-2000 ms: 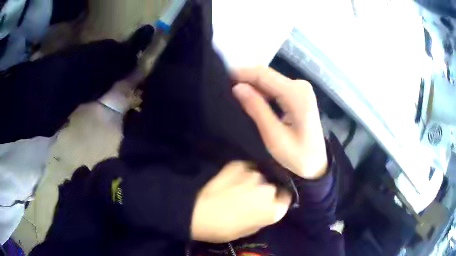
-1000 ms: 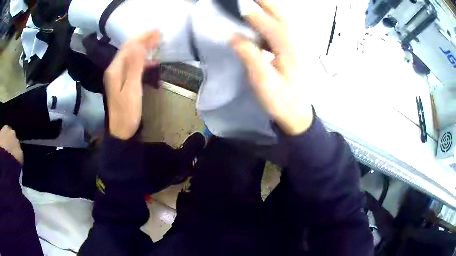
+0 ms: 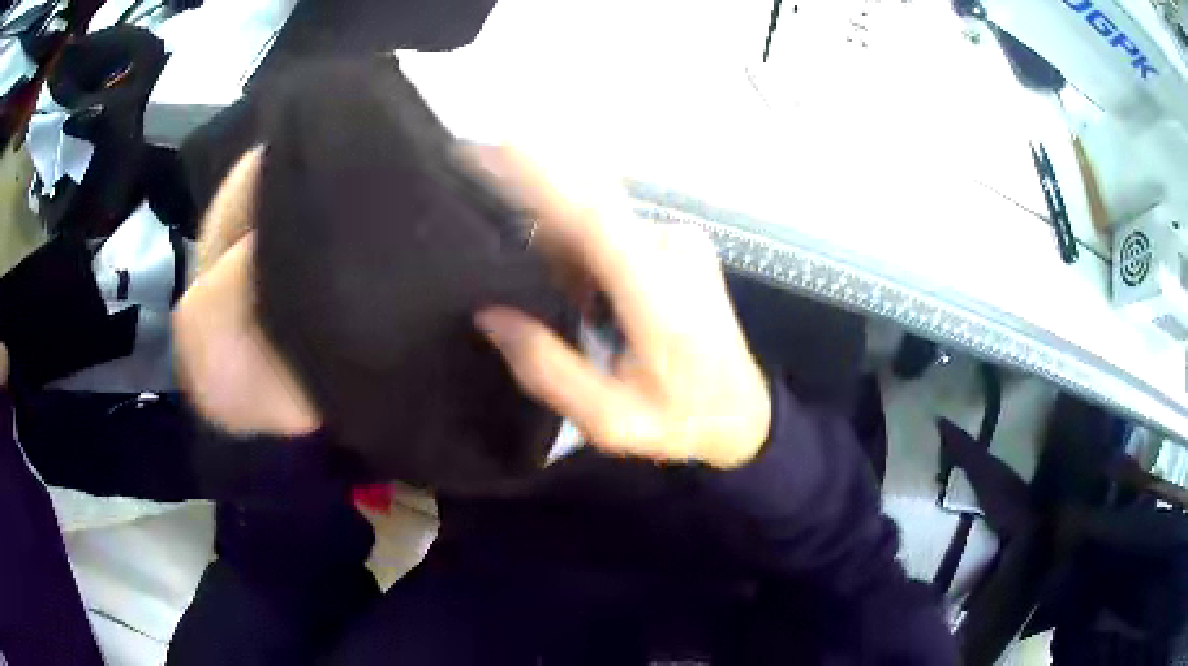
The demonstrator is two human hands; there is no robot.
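Note:
A part-sewn garment piece [image 3: 391, 273], dark brown-black with a little pale fabric showing at its right edge, is held up over my lap, bulky and slightly blurred. My left hand [image 3: 241, 312] grips its left side, with the fingers partly hidden behind it. My right hand [image 3: 638, 325] holds its right edge between thumb and fingers. Another dark piece [image 3: 391, 20] lies on the white machine table at the top.
The white table has a ruler-marked front edge [image 3: 834, 280]. Black thread snips [image 3: 1053, 202], a brown stick [image 3: 1092, 186] and a vented white box [image 3: 1153, 260] lie at right. The sewing machine [image 3: 1107, 39] is top right. Black and white pieces [image 3: 137, 273] hang at left. Another person's sleeve [image 3: 39, 559] shows at lower left.
The held piece now shows its dark side instead of the pale one and has come down and left over the lap. Both hands have moved lower and left with it.

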